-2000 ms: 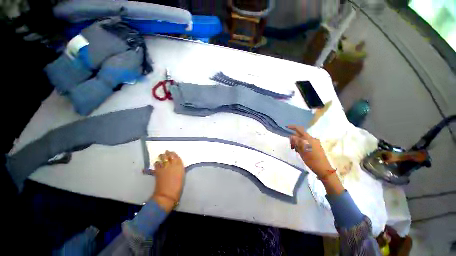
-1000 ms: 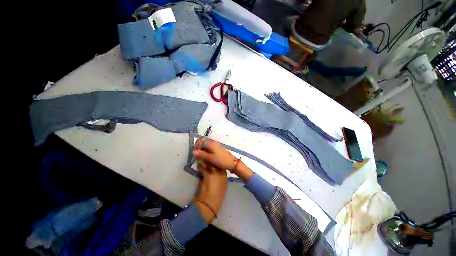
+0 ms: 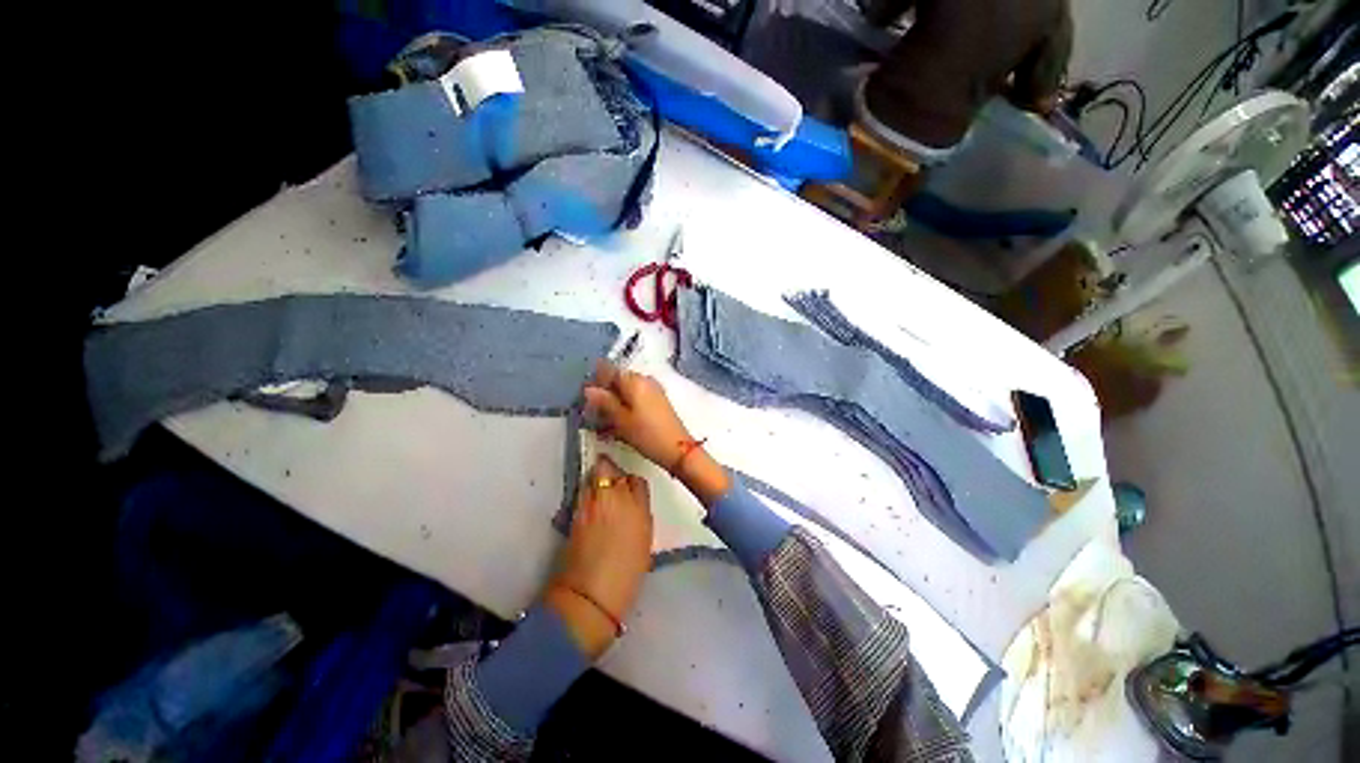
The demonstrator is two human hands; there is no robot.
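A white paper pattern (image 3: 895, 619) lies on a grey-blue cut piece (image 3: 571, 480), whose dark border shows at the left end and along the edges. My left hand (image 3: 609, 529) lies flat with spread fingers on the pattern near its left end. My right hand (image 3: 638, 415) is at the upper left corner of the pattern, its fingers pinched on a thin marking pen (image 3: 628, 347) whose end sticks up past the fingertips. The pen's tip is hidden by the fingers. My forearms cover part of the pattern's middle.
An unmarked cut piece (image 3: 343, 346) lies left. Beyond are a stack of cut pieces (image 3: 850, 403), red-handled scissors (image 3: 652, 292), dark strips (image 3: 902, 362), fabric bundles (image 3: 507, 142) and a phone (image 3: 1044, 440). An iron (image 3: 1208, 698) stands right by a stained cloth (image 3: 1096, 626). A person (image 3: 970, 67) sits behind.
My right hand has moved up from beside my left hand to the pattern's upper left corner. My left hand has shifted slightly, with its fingers now in plain view on the pattern.
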